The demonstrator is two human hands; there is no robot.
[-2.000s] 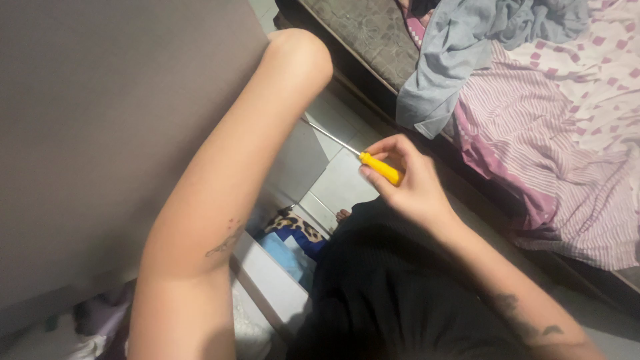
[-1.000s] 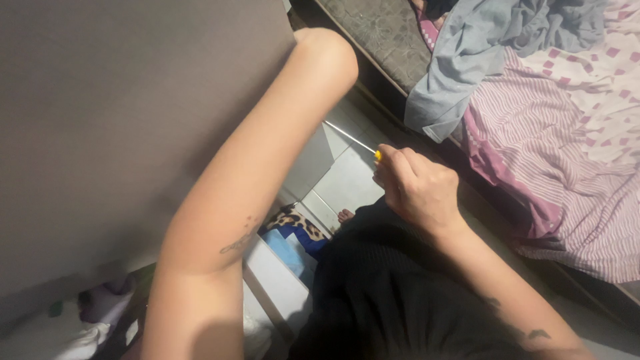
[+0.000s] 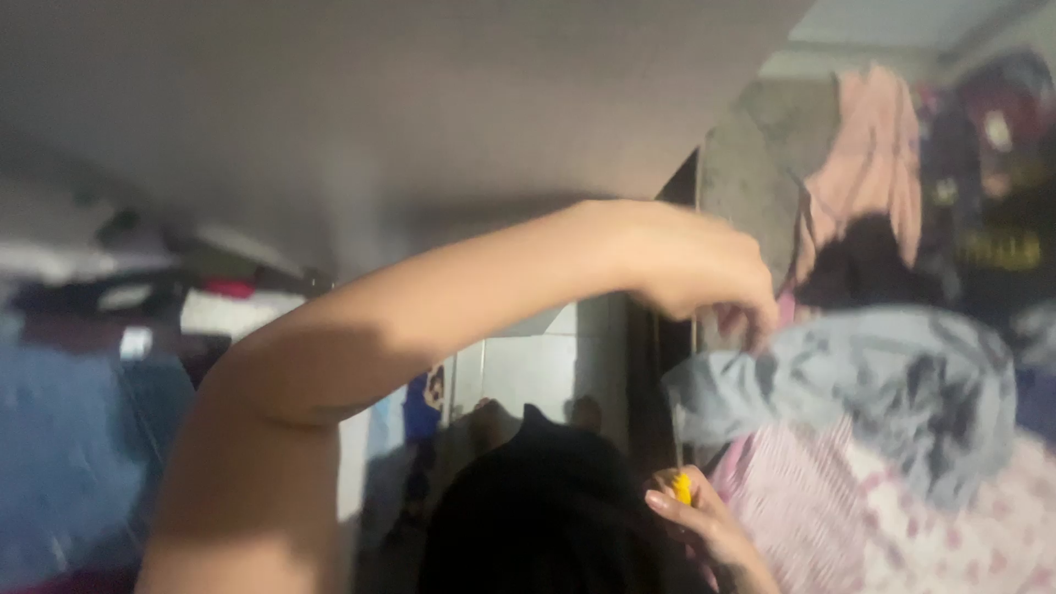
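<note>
In the head view my left hand (image 3: 718,268) reaches right across the view, its fingers bent downward over the edge of the bed beside a grey-blue cloth (image 3: 858,371). Motion blur hides whether those fingers hold anything. Lower down, my right hand (image 3: 693,507) grips the yellow handle of a screwdriver (image 3: 681,487), whose thin metal shaft points up toward the grey-blue cloth. Above my left forearm spreads a large grey panel (image 3: 371,107), its surface smooth and blurred.
A bed with a pink and white patterned sheet (image 3: 949,520) lies at the right, with a peach cloth (image 3: 874,148) and dark clothes beyond. White floor tiles (image 3: 532,371) show below my left forearm. Blue fabric (image 3: 74,445) and other items lie at the left.
My left hand, hidden beyond the wrist before, has come into sight over the bed edge. The screwdriver's shaft, slanting up-left earlier, now points upward. The view has swung round strongly.
</note>
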